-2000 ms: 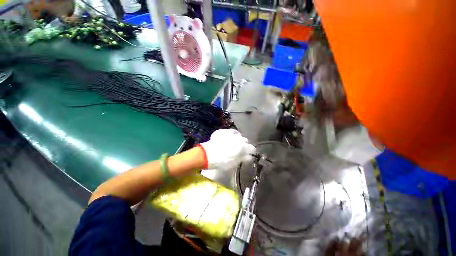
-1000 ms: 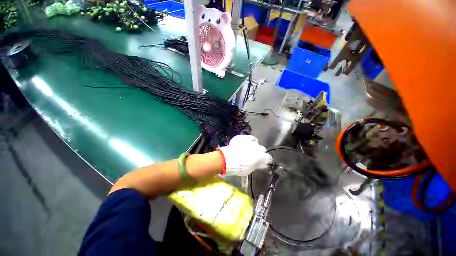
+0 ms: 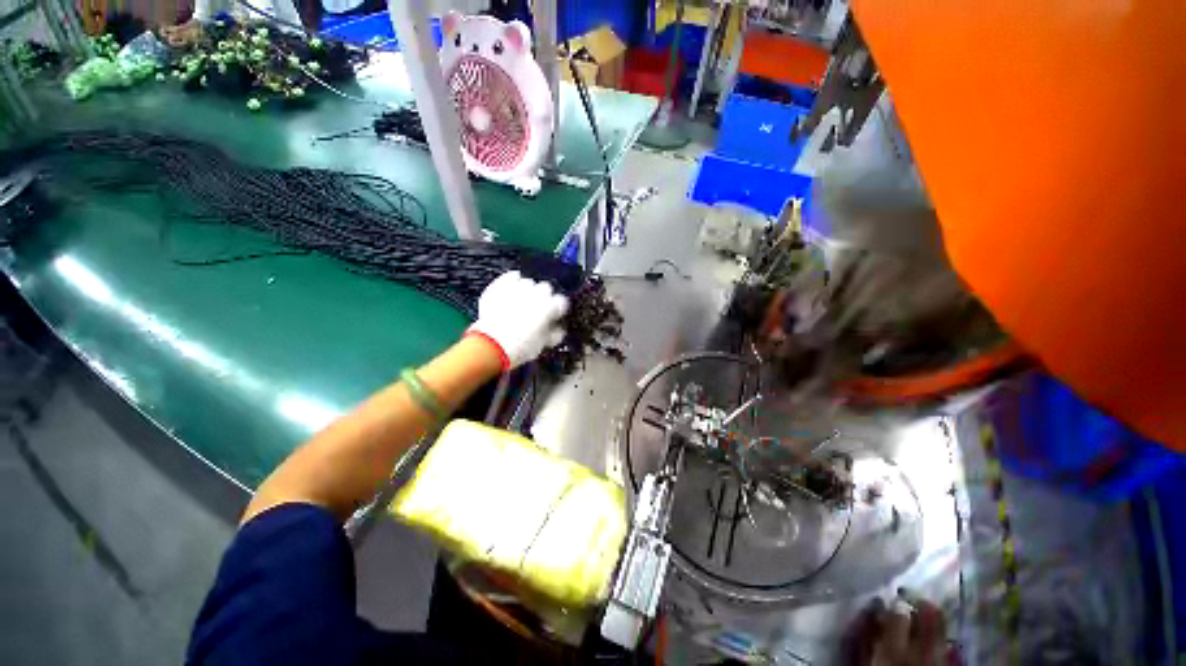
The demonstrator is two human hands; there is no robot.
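Note:
My left hand [image 3: 520, 319], in a white knit glove with a red cuff, is at the near end of the black cable bundle [image 3: 377, 241] on the green bench. Its fingers touch the cable ends; whether they grip any is unclear. My right hand [image 3: 900, 632] is blurred and cut off at the bottom edge; its hold cannot be seen. A silver clamp fixture [image 3: 702, 419] stands over the round metal plate [image 3: 689, 553] with its dark circular outline. A silver slide [image 3: 637, 586] lies beside the yellow wrapped pad [image 3: 514, 514].
A large orange cover [image 3: 1054, 195] fills the upper right, with a blurred ring-like machine part [image 3: 923, 377] below it. A pig-faced fan [image 3: 492, 111] and a white post [image 3: 440, 124] stand on the green bench. Blue bins [image 3: 754, 137] are behind the machine.
My left hand has moved from the round plate up and left to the cable ends. The clamp fixture now shows over the plate. The black-and-orange ring, clear one second ago, is now blurred.

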